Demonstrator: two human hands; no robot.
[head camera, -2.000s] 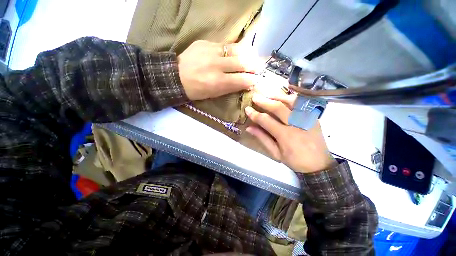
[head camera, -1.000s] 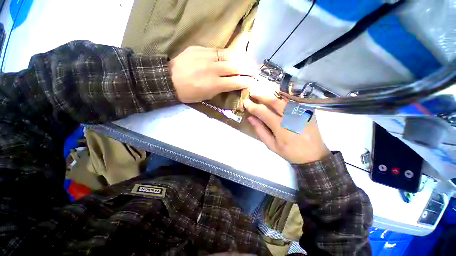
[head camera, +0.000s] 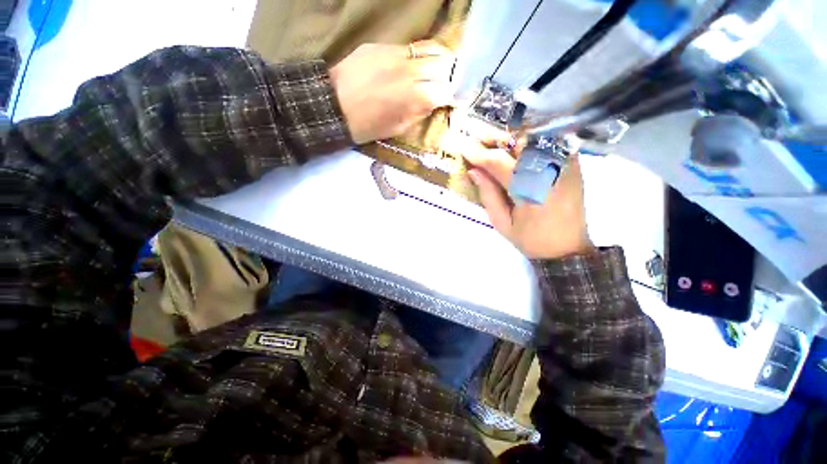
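Observation:
A khaki garment panel (head camera: 349, 27) lies on the white machine table, running from the top edge down to the needle area. My left hand (head camera: 392, 92) presses on the panel, its fingertips left of the presser foot area. My right hand (head camera: 544, 213) is beside the blue-grey block (head camera: 535, 174), its thumb and fingers on the narrow khaki edge below the needle area. The needle and foot are lost in glare. The white sewing machine head (head camera: 626, 54) leans over from the upper right. A thin whitish line shows along the panel's lower edge.
A black smartphone (head camera: 707, 258) lies right of the machine. The grey table edge (head camera: 363, 278) runs across in front of the lap. Khaki work pieces (head camera: 204, 281) hang below it. A curved slot or mark (head camera: 383, 181) shows on the table. A control panel (head camera: 782, 358) is at the lower right.
The panel and my left hand have moved up toward the machine. My right hand has moved slightly up too. The cloth's lower edge has drawn back, showing the curved mark on the table.

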